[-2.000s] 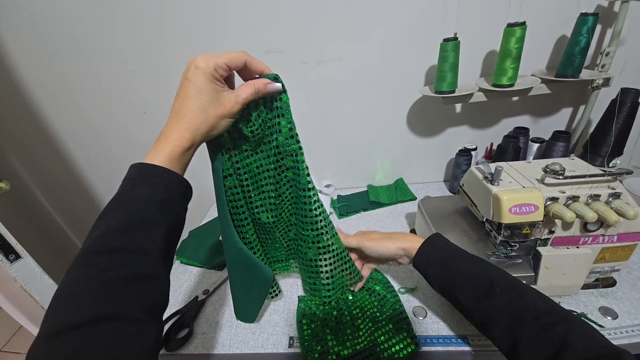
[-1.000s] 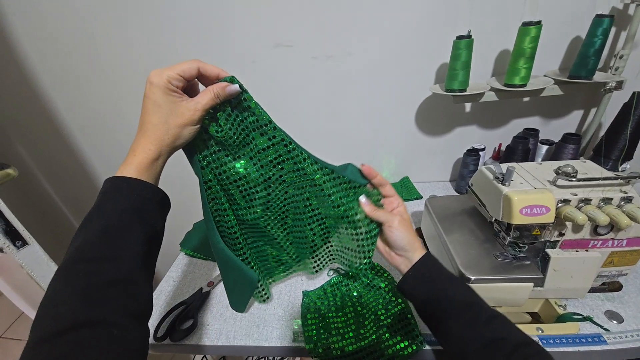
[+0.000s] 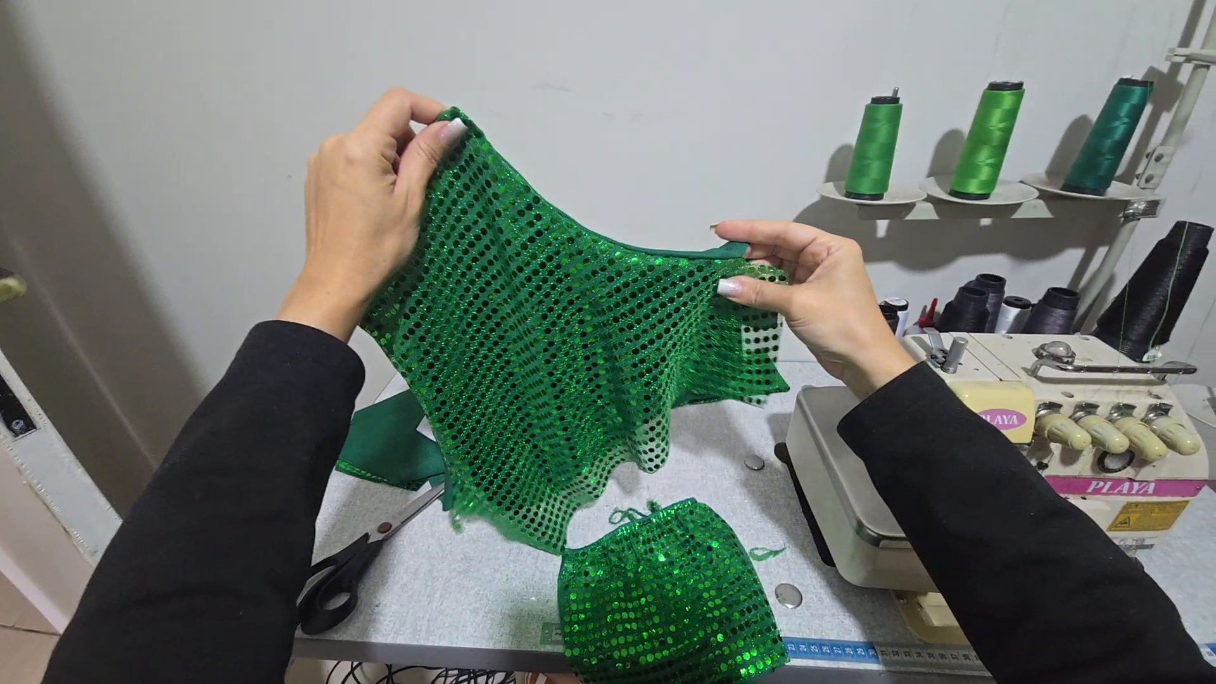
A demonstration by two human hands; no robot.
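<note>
Between both hands a piece of green sequined fabric hangs spread above the table. Its upper left corner is pinched by the thumb and fingers of my left hand. On the right, my right hand pinches the upper edge, where plain dark green fabric shows behind the sequins. A second green sequined piece lies below on the table's front edge, hanging partly over it. Plain dark green fabric lies on the table at the left, partly hidden behind the held piece.
Black-handled scissors lie at the front left. An overlock sewing machine stands at the right, below green thread cones on a rack. Dark thread cones stand behind it. A blue measuring tape runs along the table edge.
My right hand has moved up and to the right, and the sequined fabric, hanging in narrower folds two seconds ago, is now spread wide. The small green piece behind has gone out of sight.
</note>
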